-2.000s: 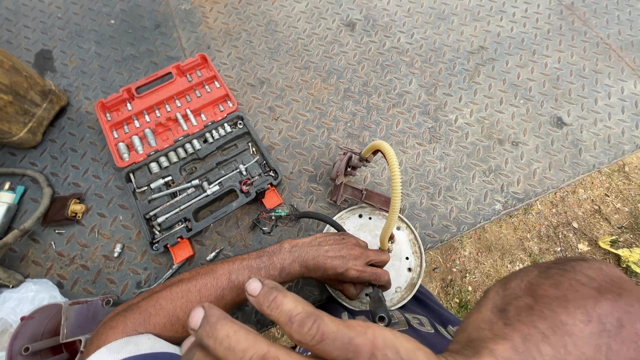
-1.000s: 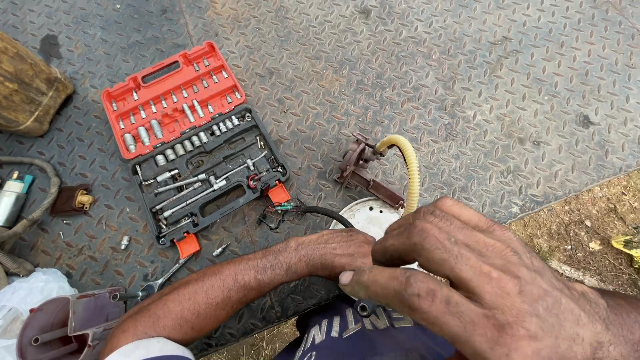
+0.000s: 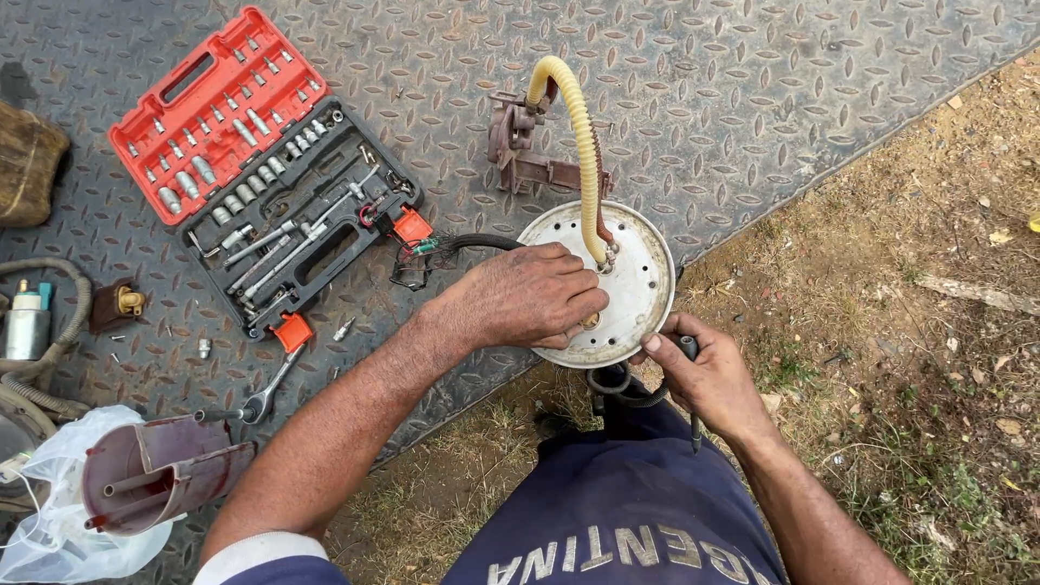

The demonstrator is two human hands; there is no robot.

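Observation:
A round metal flange plate (image 3: pixel 638 284) with small holes round its rim lies at the edge of the steel deck. My left hand (image 3: pixel 536 296) rests over its left part with fingers bent down near a brass-coloured fitting (image 3: pixel 591 321); its fingertips are partly hidden. With thumb and fingers my right hand (image 3: pixel 703 366) grips the plate's lower right rim, and a thin dark tool (image 3: pixel 695 431) also lies in that hand. A ribbed yellow hose (image 3: pixel 578 114) arches from the plate to a brown plastic bracket (image 3: pixel 520 150). A black cable (image 3: pixel 487 241) with bare wires runs left from the plate.
An open red and black socket set (image 3: pixel 301 219) lies left on the diamond-plate deck (image 3: pixel 772 97). Near it are a ratchet wrench (image 3: pixel 264 398), loose sockets, a brown plastic housing (image 3: pixel 162 467) on a white bag (image 3: pixel 73 496), and a cylindrical pump (image 3: pixel 28 325). Grassy ground borders the deck.
My right hand, raised in front of the view one second ago, has come down to the plate's lower right rim. My left hand remains at the plate, which is now more fully visible.

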